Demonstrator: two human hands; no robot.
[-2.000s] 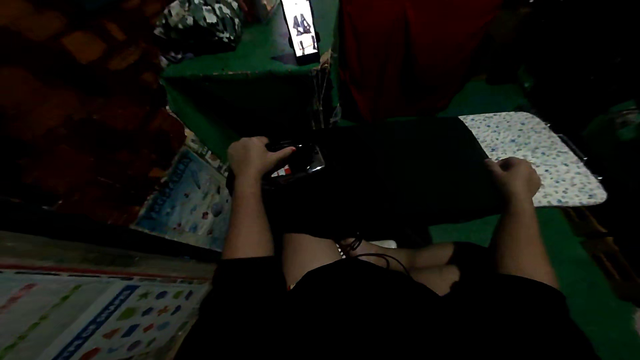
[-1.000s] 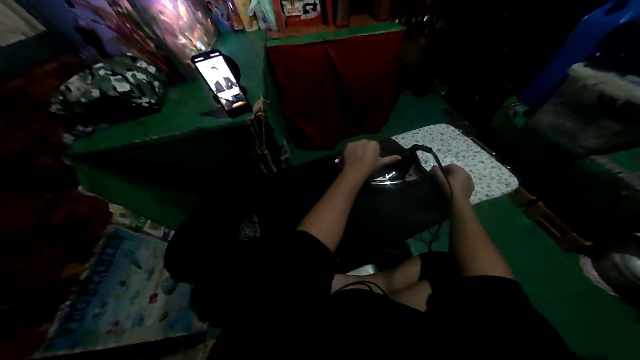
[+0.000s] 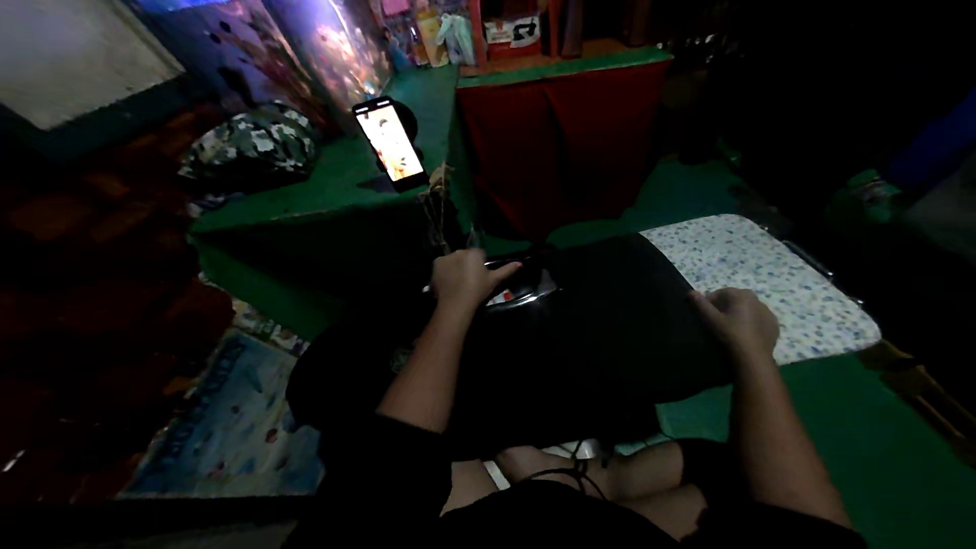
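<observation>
A black cloth (image 3: 610, 320), probably a garment, lies over an ironing board with a patterned cover (image 3: 762, 274) that shows at the right end. My left hand (image 3: 461, 278) is closed on the handle of a clothes iron (image 3: 526, 293), whose shiny edge rests on the cloth. At the cloth's right edge, my right hand (image 3: 743, 320) pinches the hem between thumb and fingers. The iron's cord is hard to make out in the dark. More black fabric hangs to the left, over my lap side.
A lit phone (image 3: 390, 145) stands on a green table (image 3: 328, 191) beyond the board, with a camouflage cap (image 3: 255, 145) beside it. Red cloth (image 3: 564, 137) hangs under a shelf behind. A printed poster (image 3: 236, 419) is at the lower left.
From near the right end of the board, my left hand has moved left with the iron. My right hand, earlier near the cord, is now at the cloth's right edge.
</observation>
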